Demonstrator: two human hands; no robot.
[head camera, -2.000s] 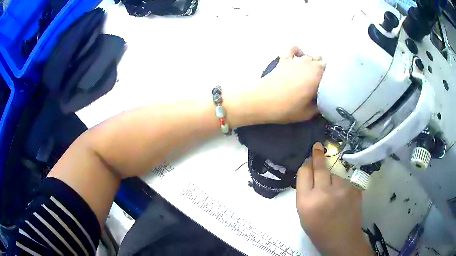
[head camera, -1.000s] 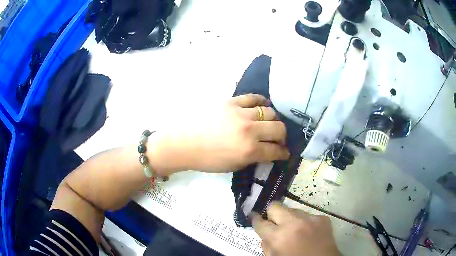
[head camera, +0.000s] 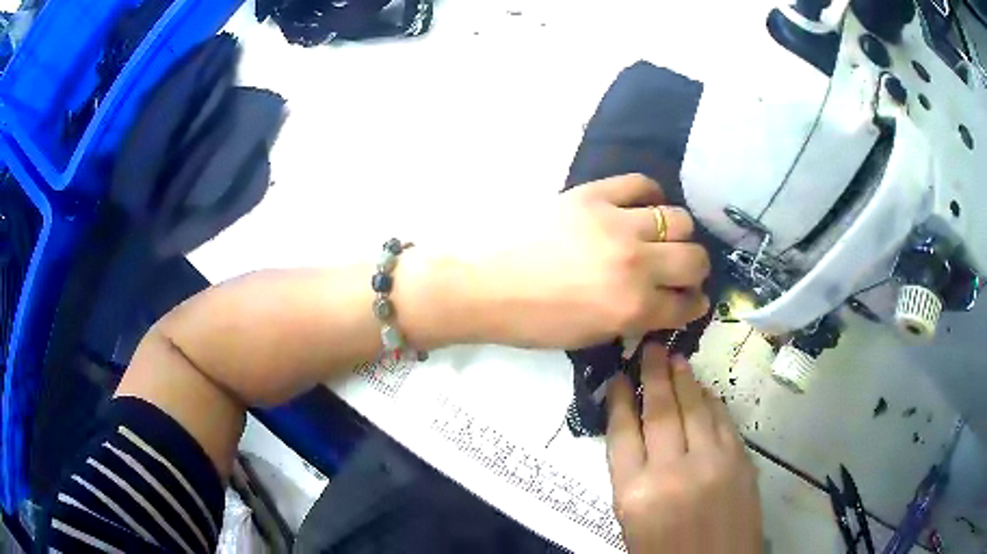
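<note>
A black part-sewn pouch (head camera: 639, 135) lies on the white table, left of the machine's presser foot and needle area (head camera: 747, 271). My left hand (head camera: 639, 260), with a ring and bead bracelet, presses on the pouch, fingers curled at its right edge beside the needle area. My right hand (head camera: 687, 444) is just below, its fingertips on the pouch's lower part. A toothed edge shows at the pouch's lower left. The fabric under both hands is hidden.
The white sewing machine head (head camera: 801, 162) stands at right. Black snips (head camera: 850, 509) lie lower right. Black cut panels (head camera: 206, 152) and a blue bin (head camera: 65, 162) are at left. A black zippered pile (head camera: 341, 16) lies at the far side. A printed ruler scale (head camera: 520, 476) runs along the near edge.
Compared with one second ago, the pouch and both hands are closer to the needle area. My right hand has moved up near my left fingers. The camera view has also shifted.
</note>
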